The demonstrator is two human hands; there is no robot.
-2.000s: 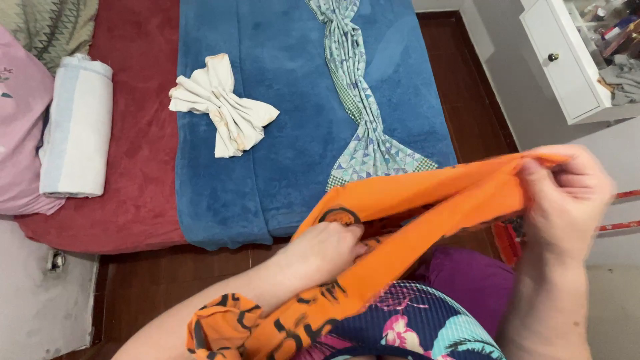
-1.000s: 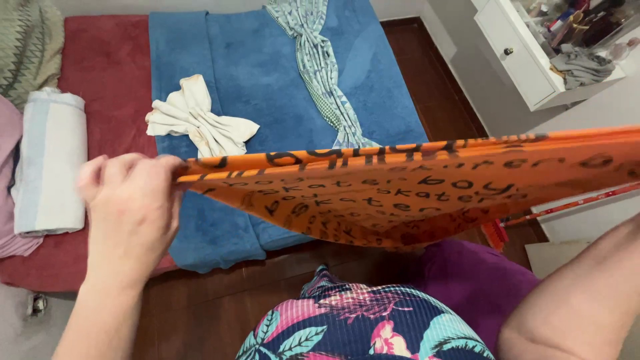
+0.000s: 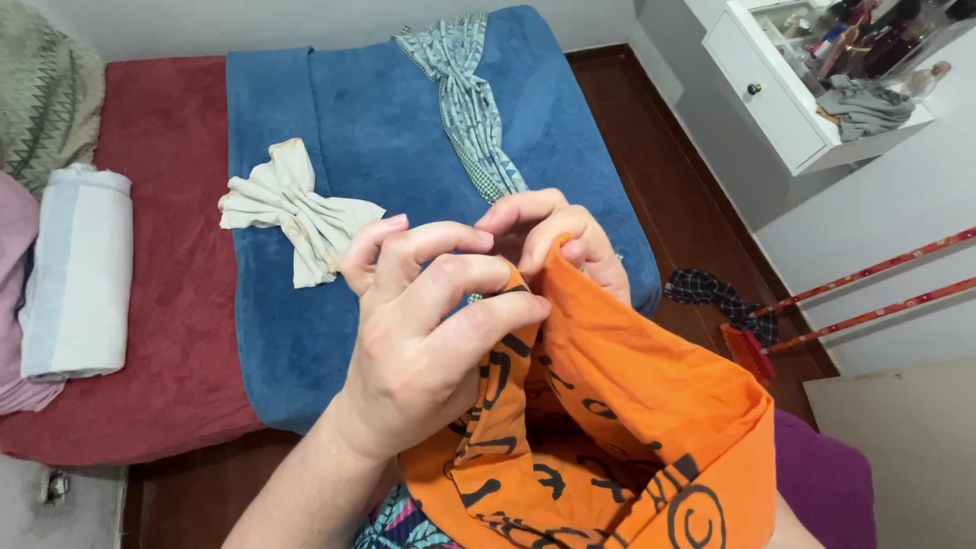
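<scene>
An orange cloth (image 3: 648, 366) with black lettering hangs in loose folds in front of my body. My left hand (image 3: 427, 343) pinches one part of its upper edge, and my right hand (image 3: 564, 244) pinches another part just beside it, so the fingertips of both hands are close together. Beyond the hands, on the blue blanket (image 3: 366, 114), lie a crumpled off-white cloth (image 3: 305, 206) to the left and a gathered, patterned green-and-blue cloth (image 3: 469, 107) farther back. The lower end of the patterned cloth is partly hidden behind my right hand.
A rolled white and light-blue towel (image 3: 80, 274) lies on the red bed cover (image 3: 175, 229) at left. At upper right, a white wall cabinet (image 3: 770, 91) holds bottles and a grey cloth. Two red poles (image 3: 877, 267), a red broom head and a dark checked cloth (image 3: 717, 297) are at right.
The orange cloth was stretched wide between my hands a second ago; now its edges are gathered and my hands have come together over the bed's near side.
</scene>
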